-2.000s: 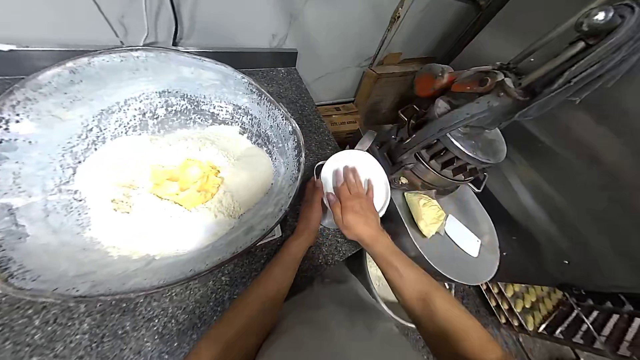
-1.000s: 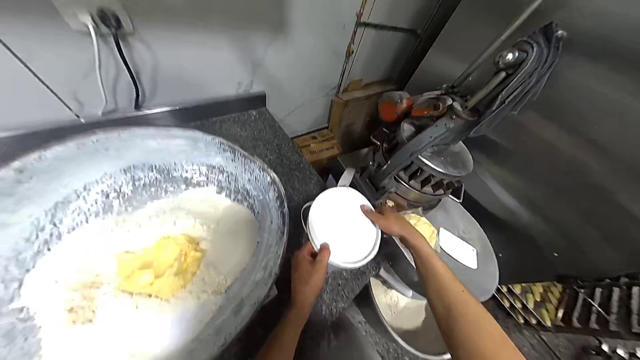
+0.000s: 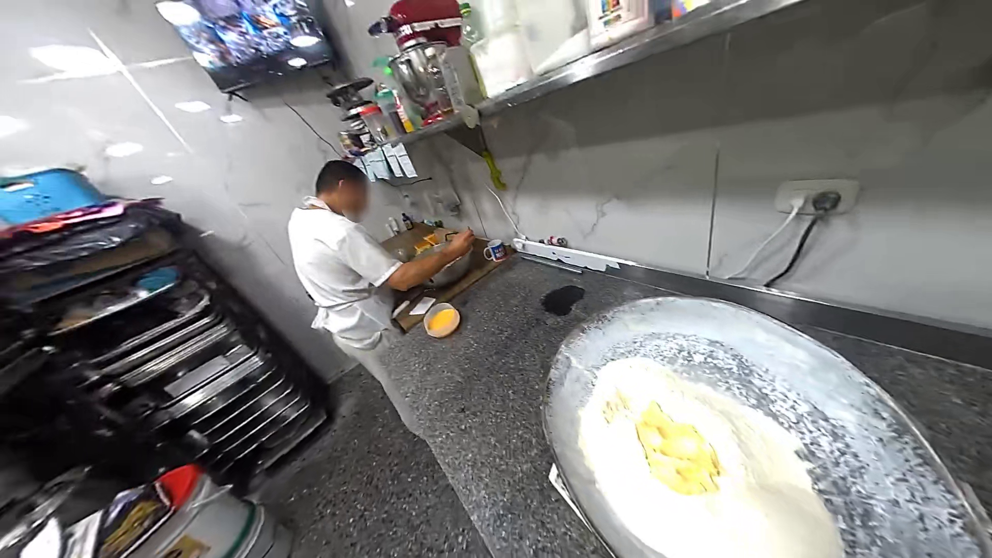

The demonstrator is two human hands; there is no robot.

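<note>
Neither my left hand nor my right hand shows in the head view now. A large metal bowl [image 3: 860, 380] stands on the speckled stone counter at the lower right. It holds white flour [image 3: 759, 480] with a lump of soft yellow fat or batter [image 3: 678, 453] on top. Farther along the counter is a small bowl with yellow liquid [image 3: 442, 320]. The white lidded container seen earlier is out of view.
A co-worker in white [image 3: 341, 256] stands at the counter's far end, one hand over a mixing bowl [image 3: 449, 267]. A mug [image 3: 494, 249] is beside it. Above runs a metal shelf [image 3: 558, 81] with a red stand mixer [image 3: 426, 23]. A tray rack [image 3: 209, 372] stands left, a bucket [image 3: 225, 519] below.
The view has swung far to the left. Both hands, which were at the white container in the earlier frames, have gone out of view along with it.
</note>
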